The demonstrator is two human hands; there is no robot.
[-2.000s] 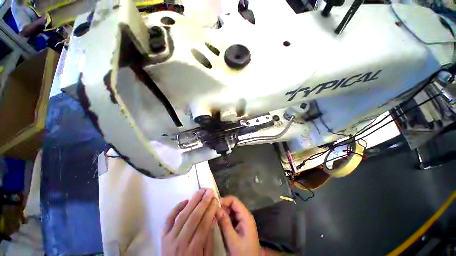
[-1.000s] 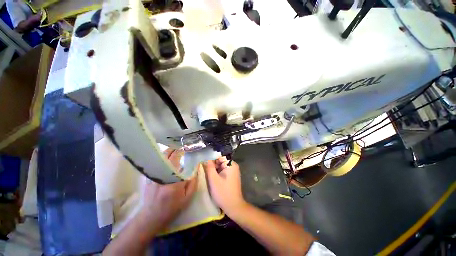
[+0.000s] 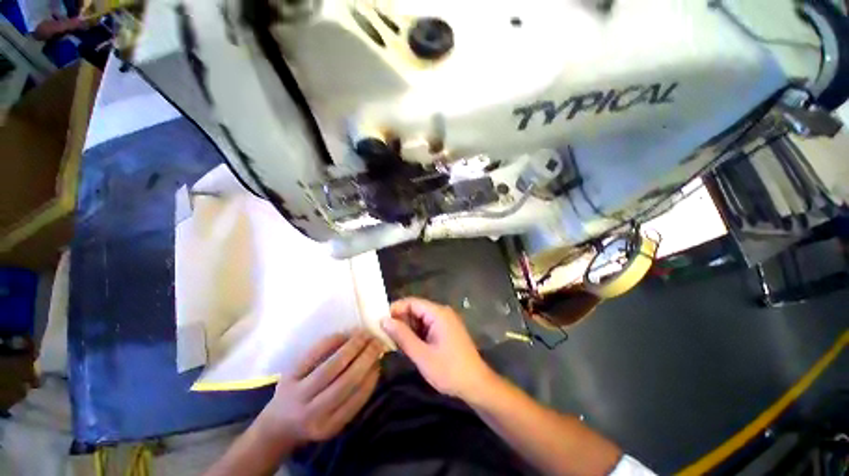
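A beige fabric panel (image 3: 279, 270) lies on the dark work surface, partly under the sewing machine head (image 3: 596, 102), with a yellow strip along its lower left edge. My left hand (image 3: 326, 381) rests flat on the panel's near right part, fingers together. My right hand (image 3: 433, 344) pinches the panel's right edge between thumb and fingers, close to the left fingertips. The dark needle area (image 3: 396, 191) is above and beyond both hands, blurred. The fabric's far edge is hidden under the machine head.
An open cardboard box (image 3: 42, 158) stands at the left. A yellowish tape roll (image 3: 633, 270) is among black cords right of the machine. A metal stand (image 3: 787, 204) is at the right. A person's arm (image 3: 56, 26) shows at the top left.
Both hands have come back from under the machine head toward me. The panel's near edge has swung leftward and away from me. The machine sits higher in view.
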